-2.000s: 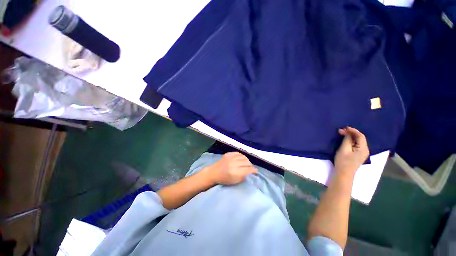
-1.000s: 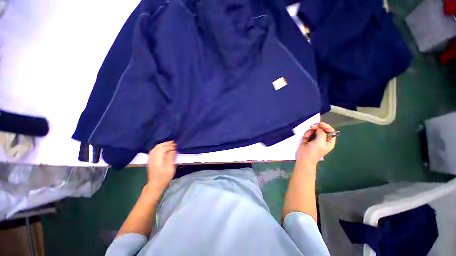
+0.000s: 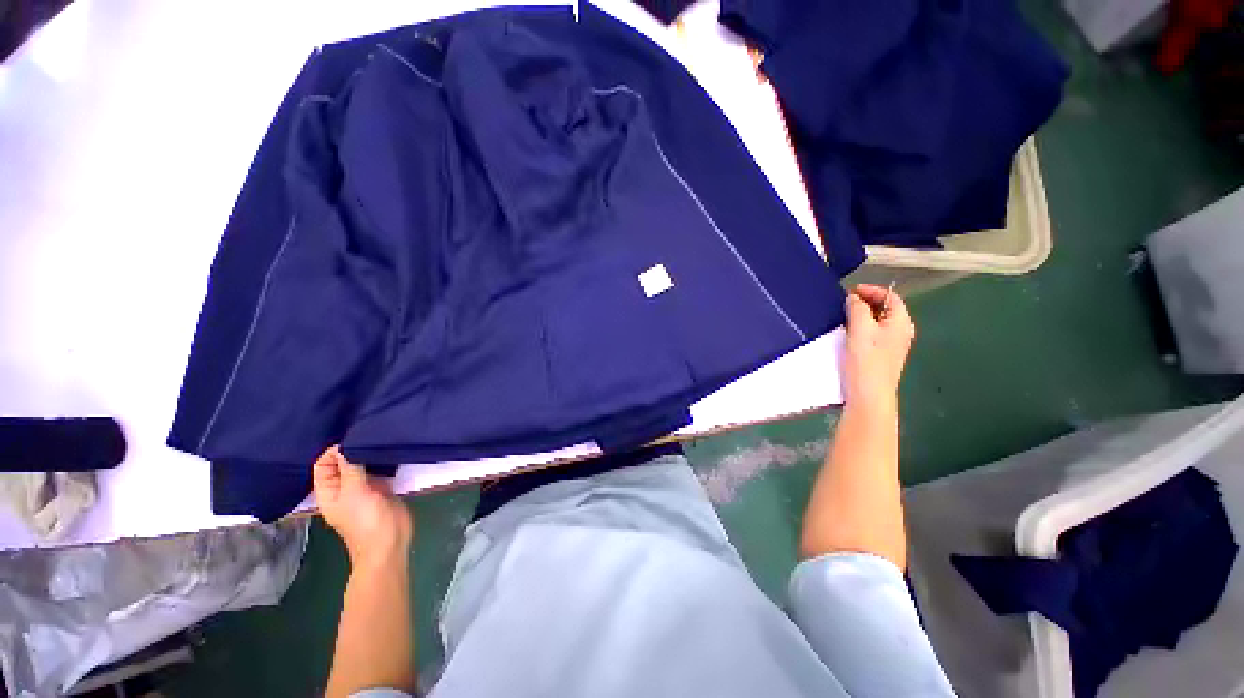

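A navy part-sewn garment [image 3: 478, 314] lies spread on the white table, its hem along the near edge. White stitch lines run down both sides, and a small white label [image 3: 655, 280] sits right of its middle. My left hand [image 3: 362, 507] pinches the hem at the lower left. My right hand [image 3: 877, 334] pinches the garment's right lower corner; a thin small tool, hard to make out, shows at its fingers. Narrow navy pieces stick out under the hem.
A black flask [image 3: 62, 445] and an off-white cloth roll [image 3: 52, 502] are at the table's left. Clear plastic bags [image 3: 150, 593] hang below. Cream bin [image 3: 1030, 225] with navy garments [image 3: 914, 123] is at right; a white bin [image 3: 1050, 525] holding navy pieces [image 3: 1146, 573] is lower right.
The view has swung right. My left hand moved from my lap to the hem, then further left along it. My right hand took the right corner, and the garment is spread wider and flatter.
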